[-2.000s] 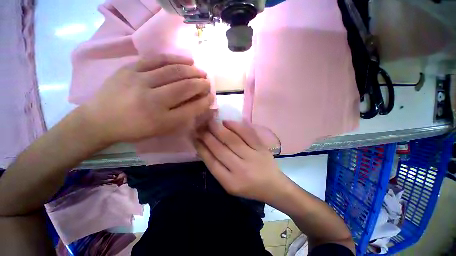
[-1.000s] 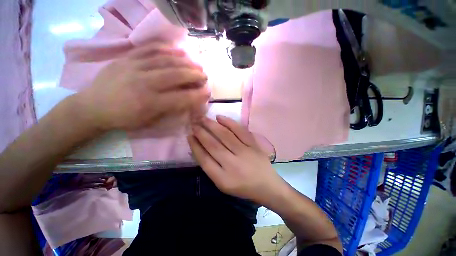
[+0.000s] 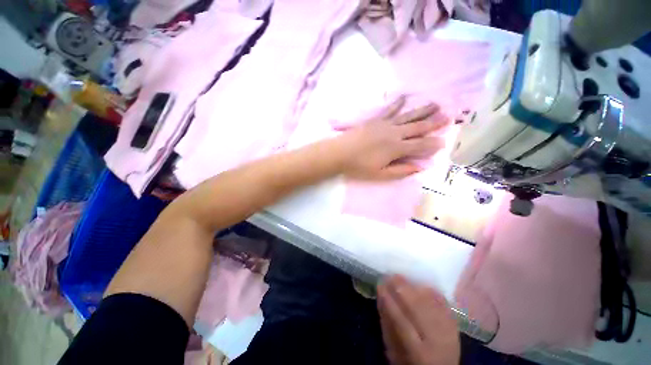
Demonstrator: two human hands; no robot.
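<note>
A pink garment panel [image 3: 382, 203] lies on the white table at the left of the needle area. My left hand [image 3: 389, 142] lies flat on it, fingers spread, fingertips close to the lit needle. My right hand [image 3: 417, 321] is blurred at the table's front edge, off the fabric, and I see nothing in it. The sewing machine head [image 3: 532, 93] is at the upper right. The needle plate [image 3: 450, 214] is bare in front of the needle. A pile of small pink pieces [image 3: 549, 271] lies to its right.
Long pink panel stacks [image 3: 250, 107] lie at the left, with a black phone [image 3: 151, 121] on them. Black-handled scissors [image 3: 617, 306] lie at the far right. A blue crate [image 3: 114, 228] stands below left. Crumpled pink fabric [image 3: 232, 285] is low by my lap.
The view has swung left. My right hand has left the fabric beside my left hand and moved to the table edge. My left hand's fingers have spread, and the panel lies flatter.
</note>
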